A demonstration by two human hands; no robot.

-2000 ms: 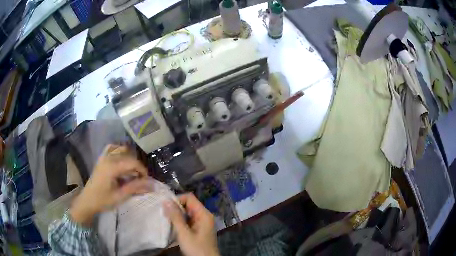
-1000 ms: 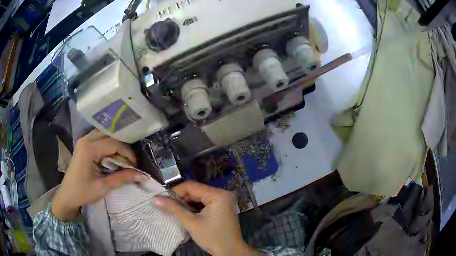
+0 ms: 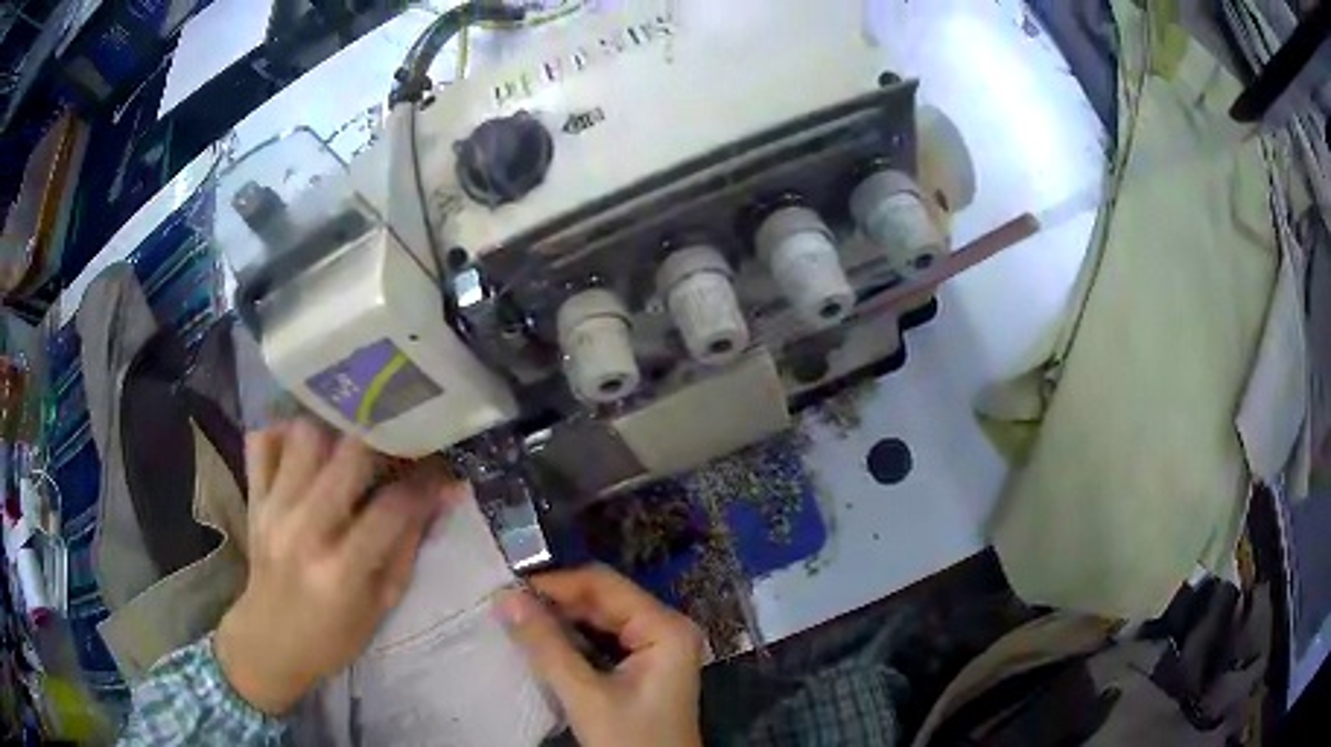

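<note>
A light, whitish-grey pocketing piece [image 3: 460, 664] lies in front of the overlock machine [image 3: 701, 110], its upper edge near the needle area at the lower left of the head. My left hand [image 3: 314, 562] rests over its left side, fingers towards the presser foot, which is partly hidden. My right hand [image 3: 620, 657] pinches its right edge between thumb and fingers, just below the shiny cloth plate [image 3: 523, 537]. Grey-brown cloth [image 3: 124, 380] lies left of my left hand.
Brown trimmings [image 3: 715, 547] lie on a blue patch [image 3: 788, 525] at the table edge. A pale green fabric piece [image 3: 1124, 394] hangs at right, with dark brown cloth [image 3: 1080, 686] below it. Blue plaid cloth [image 3: 190, 292] lies at left.
The view moved close to the machine, then shifted slightly. My left hand has gone from pinching the piece's folded edge to lying flatter over it near the foot. My right hand still holds the right edge.
</note>
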